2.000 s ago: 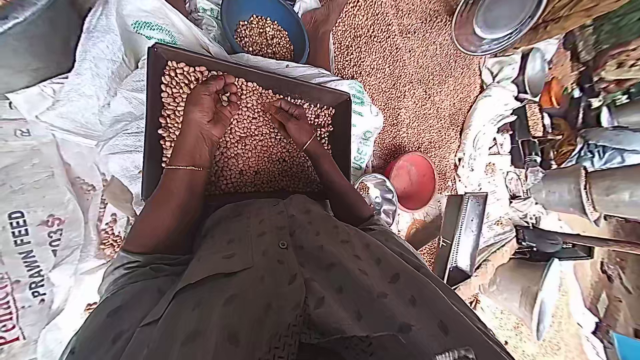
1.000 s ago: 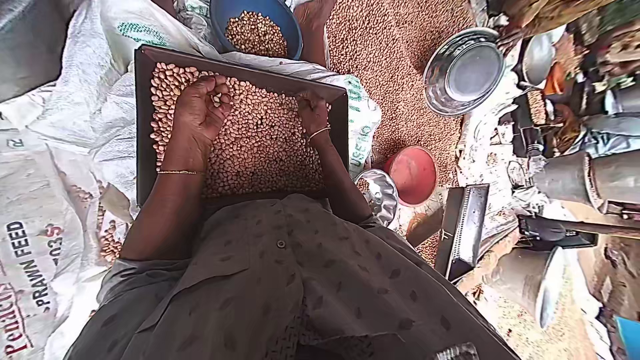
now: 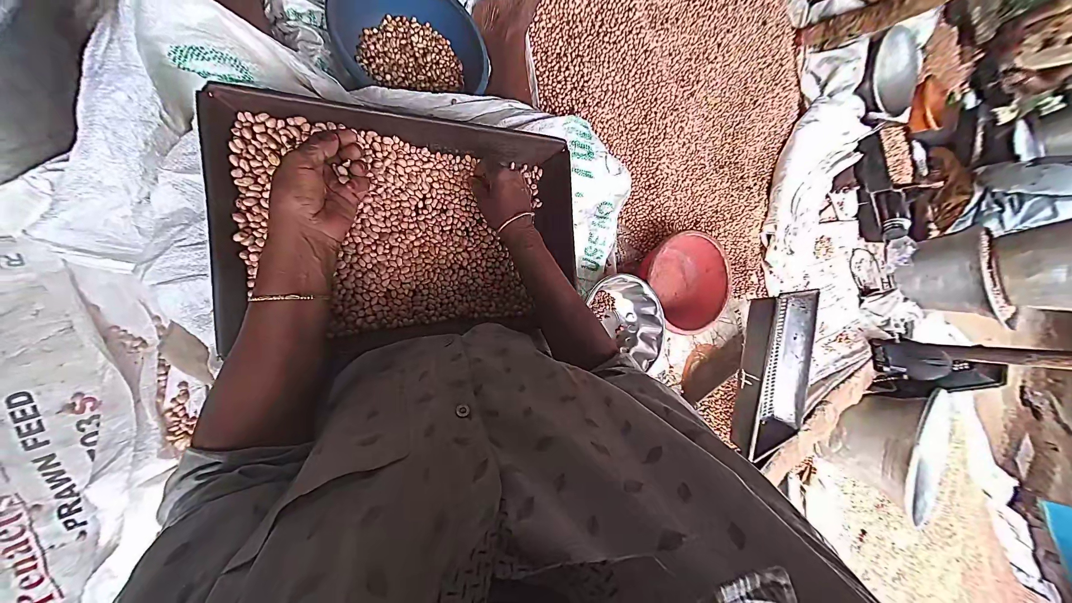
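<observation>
A dark rectangular tray (image 3: 557, 243) lies at my lap, spread with many pale pinkish nuts or beans (image 3: 419, 243). My left hand (image 3: 322, 180), palm up over the tray's left part, has curled fingers holding a few of them. Toward the tray's right side, my right hand (image 3: 502, 191) reaches down among the nuts with its fingers bent; its fingertips are partly hidden, and what it holds cannot be told. Beyond the far edge stands a blue bowl (image 3: 477, 50) with more nuts in it.
White woven sacks (image 3: 109, 193) lie under and left of the tray. To the right are a red tub (image 3: 691, 280), a fluted metal bowl (image 3: 649, 327) and a dark slotted metal frame (image 3: 783, 360). Nuts cover the ground (image 3: 670, 109) beyond. Metal pots (image 3: 942, 272) stand at far right.
My right hand has moved right, from nearer the tray's middle toward its right side. My left hand stays over the left part. A round metal basin seen before at the upper right is out of view.
</observation>
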